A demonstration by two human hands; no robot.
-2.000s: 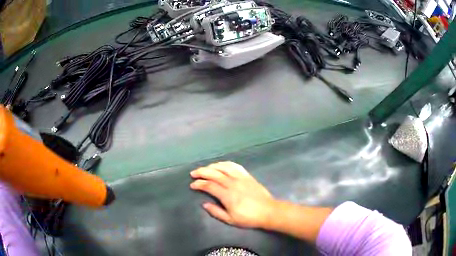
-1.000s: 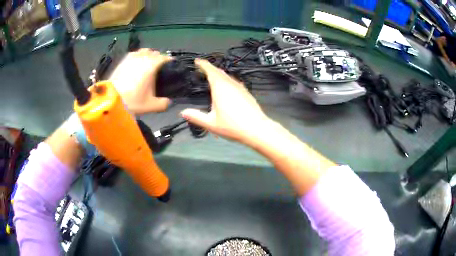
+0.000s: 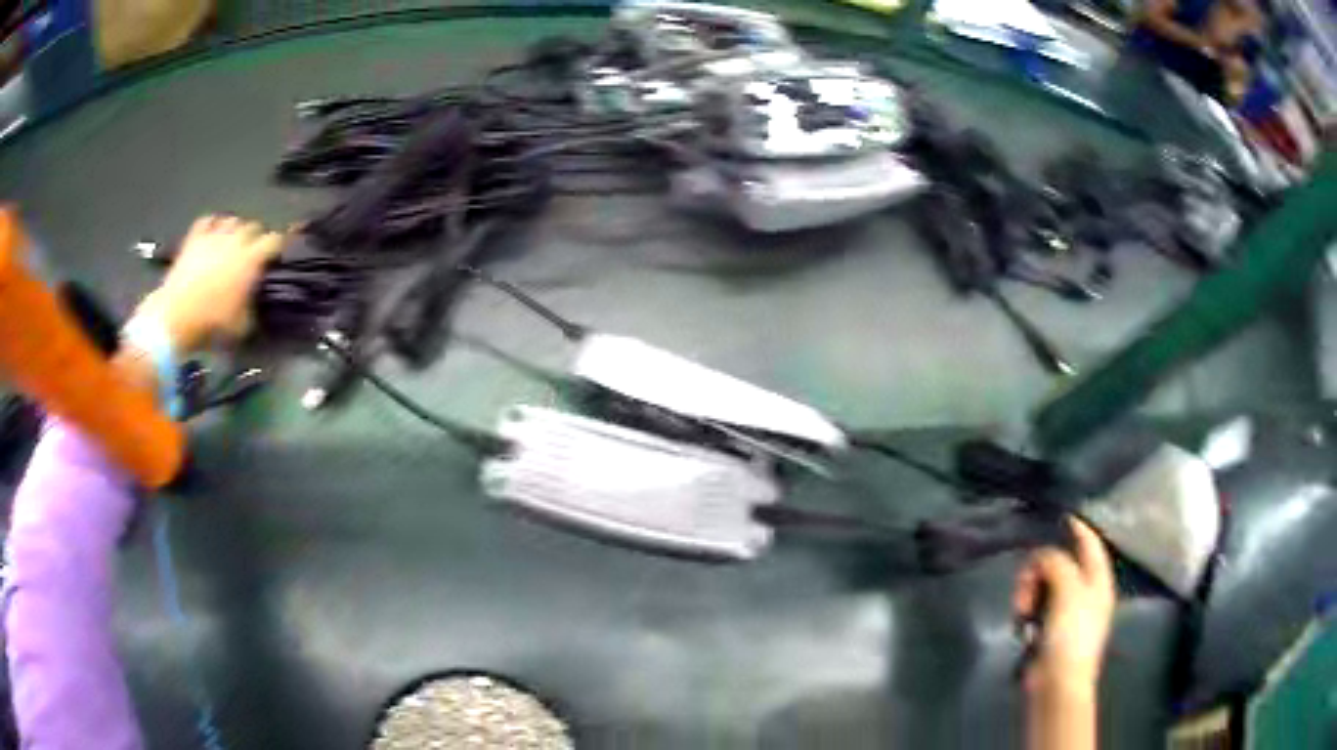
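Observation:
Two grey housings lie side by side on the mat, one behind [image 3: 704,393] and one in front [image 3: 631,484], smooth shells up. Black cords run from both ends. My left hand [image 3: 220,279] is closed on a black power cord bundle [image 3: 308,293] at the left. My right hand [image 3: 1066,601] is at the right with curled fingers, beside another black cord bundle [image 3: 975,535]; blur hides whether it grips a cord. The orange electric screwdriver [image 3: 88,366] hangs at the left, in front of my left arm.
Open housings with circuit boards [image 3: 821,117] are stacked at the back among black cords. A screw dish [image 3: 469,718] is at the near edge. A bag of screws [image 3: 1166,513] lies right, near a green post [image 3: 1188,315]. People's arms show at the far upper right.
Two grey housings with cords now lie across the mat in front. My hands have moved apart, left hand to the left and right hand to the far right. The view has shifted.

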